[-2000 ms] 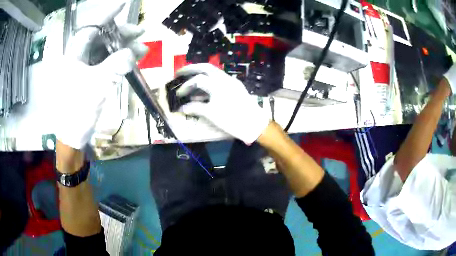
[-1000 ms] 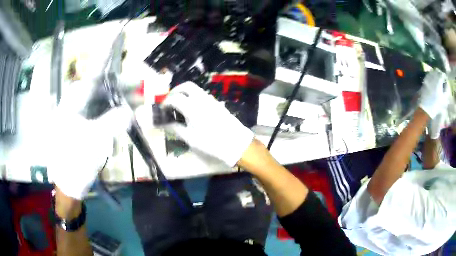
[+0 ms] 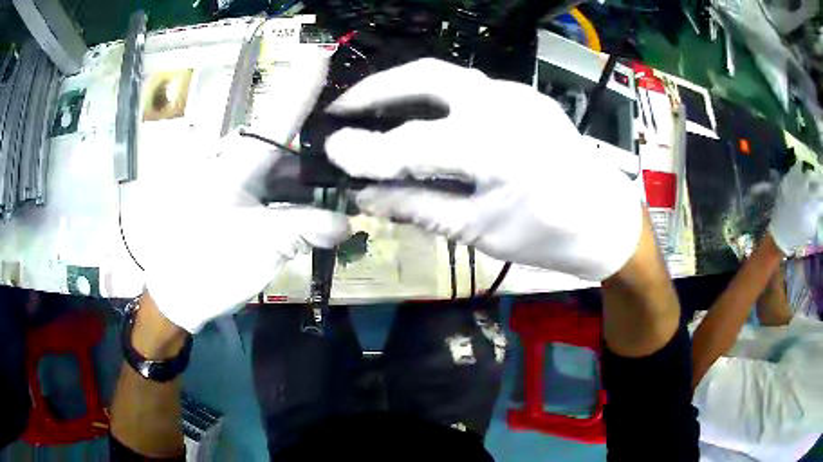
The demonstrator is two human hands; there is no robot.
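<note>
My left hand, in a white glove, is closed around a slim metal profile, whose dark lower end hangs past the bench's front edge. My right hand, also gloved in white, pinches a black fitting from the right, at the profile, close to my left fingertips. A thin black wire sticks out left of the fitting. The gloves partly hide the fitting and the profile, so I cannot tell how they join.
Loose profiles lie on the bench at left, beside a bundle. Black pieces are heaped behind my hands. A metal feeder box and a black cable are at right. Another person's gloved hand is at far right.
My right hand has moved right and nearer the camera with the black fitting, and my left hand has moved right. The profile's lower part now hangs more upright.
</note>
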